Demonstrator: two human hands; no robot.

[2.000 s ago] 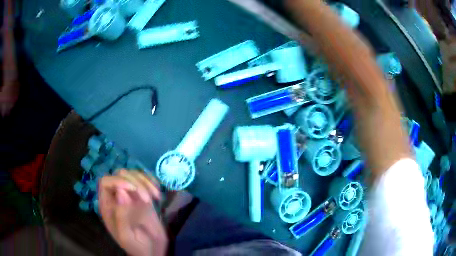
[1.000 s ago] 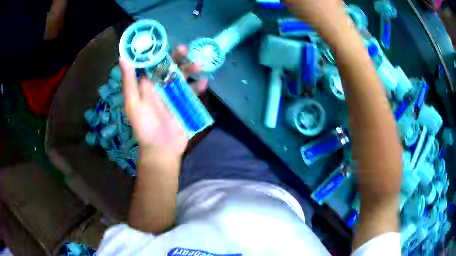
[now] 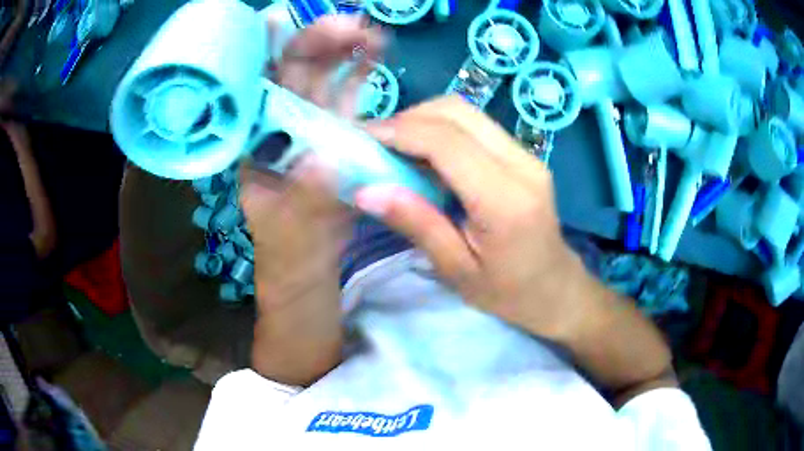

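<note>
A light blue-green fan (image 3: 189,97) is held close in front of me, its round drum head at the upper left and its handle slanting down to the right. A dark oval opening shows on the handle near the head. No blue battery shows on the side facing me. My left hand (image 3: 304,167) is blurred and holds the handle near the head, its fingers partly behind it. My right hand (image 3: 480,198) grips the lower handle, thumb in front and fingers over the top, hiding its end.
The dark bench (image 3: 577,189) holds fan half-assemblies (image 3: 503,42) beyond my hands and a heap of fan parts (image 3: 696,106) at the right. A brown carton (image 3: 154,273) with fans inside stands below at the left. Another person's arm (image 3: 28,172) shows at the left edge.
The half-assembly lay in my left hand with its blue battery showing; now a fan with a covered handle is there. My right hand has come from the bench onto the handle. The view has shifted.
</note>
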